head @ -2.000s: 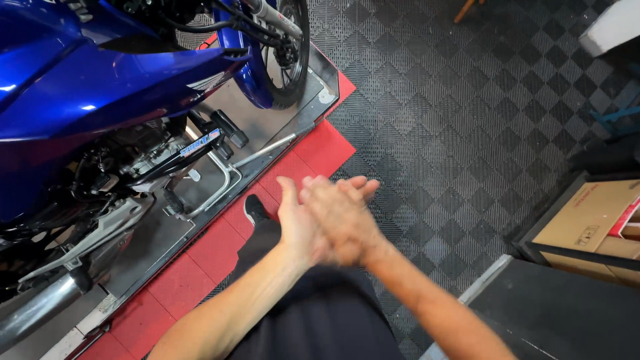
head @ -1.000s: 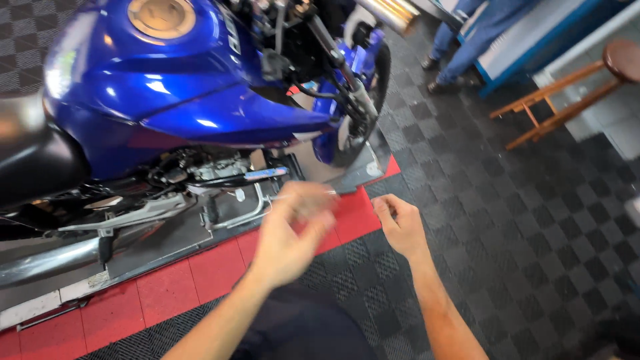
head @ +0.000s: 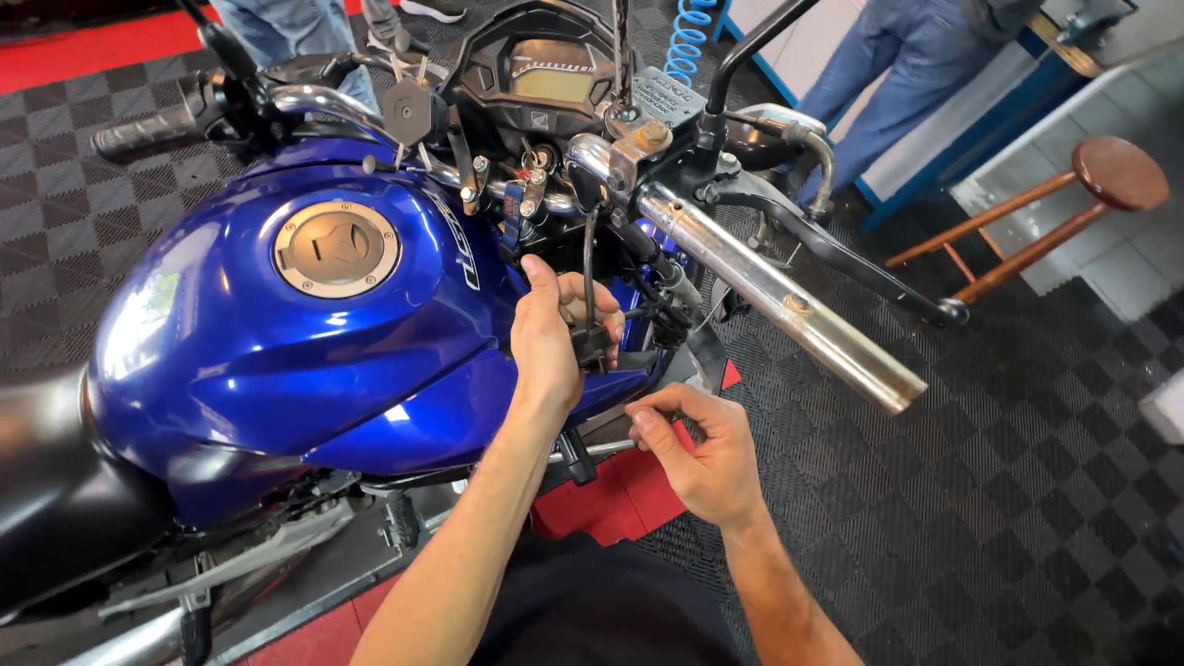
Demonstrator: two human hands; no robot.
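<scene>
My left hand is at a black cable with a dark switch housing that hangs below the right end of the handlebar; its fingers curl behind the housing. My right hand is lower and to the right, its thumb and forefinger close together; whether something small is between them cannot be told. Above it, the bare metal handlebar end has no grip on it, and the black brake lever runs alongside. The motorcycle's blue fuel tank lies to the left of my left hand.
Beyond the handlebar are the instrument cluster and a mirror stem. A person in jeans stands at a blue-edged bench, another person's legs show at the top left. A wooden stool is at the right, on the floor.
My hands, rubbing together two seconds ago, are apart, and my left hand has come to the hanging switch housing. The view has swung up to the handlebar.
</scene>
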